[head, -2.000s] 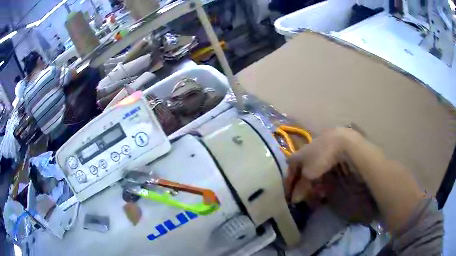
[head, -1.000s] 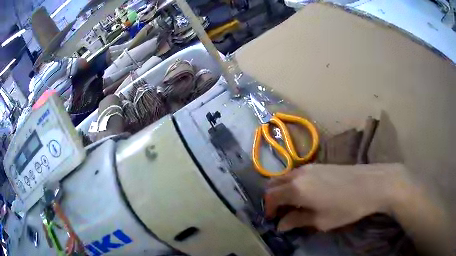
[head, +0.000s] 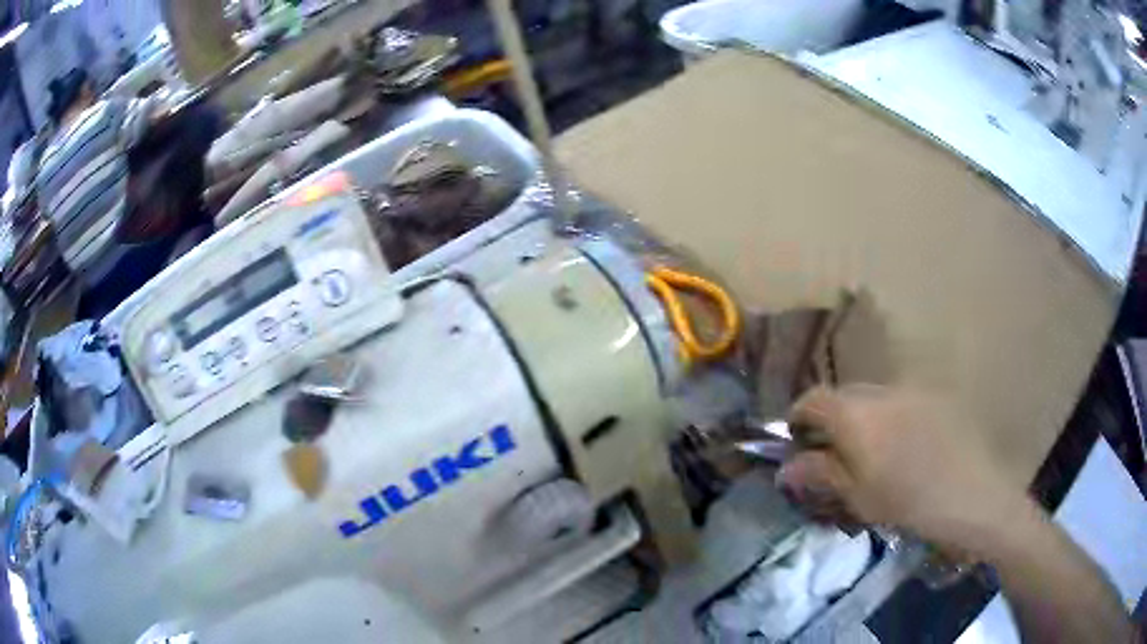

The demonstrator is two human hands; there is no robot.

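Observation:
My right hand point(head: 868, 459) reaches in from the lower right, beside the right end of the cream sewing machine point(head: 440, 415). Its fingers are closed on a small shiny metal tool point(head: 767, 443), perhaps thread snips, blurred and partly hidden by the fingers. Brown cut pieces point(head: 792, 352) lie just behind the hand on the edge of the tan cardboard. Orange scissor handles point(head: 698, 315) show beside the machine; the blades are hidden. My left hand is not in view.
A control panel point(head: 252, 308) stands on the machine. A white tub point(head: 509, 145) behind holds brown bundles. The cardboard sheet point(head: 881, 214) spreads at the right. White pieces point(head: 805, 572) lie in a recess below my hand. A person in a striped top point(head: 88, 164) is at the far left.
My right hand has moved off the machine's end, slightly rightward, and a shiny tool now shows in it. The green and orange items on the machine no longer show. The view has shifted.

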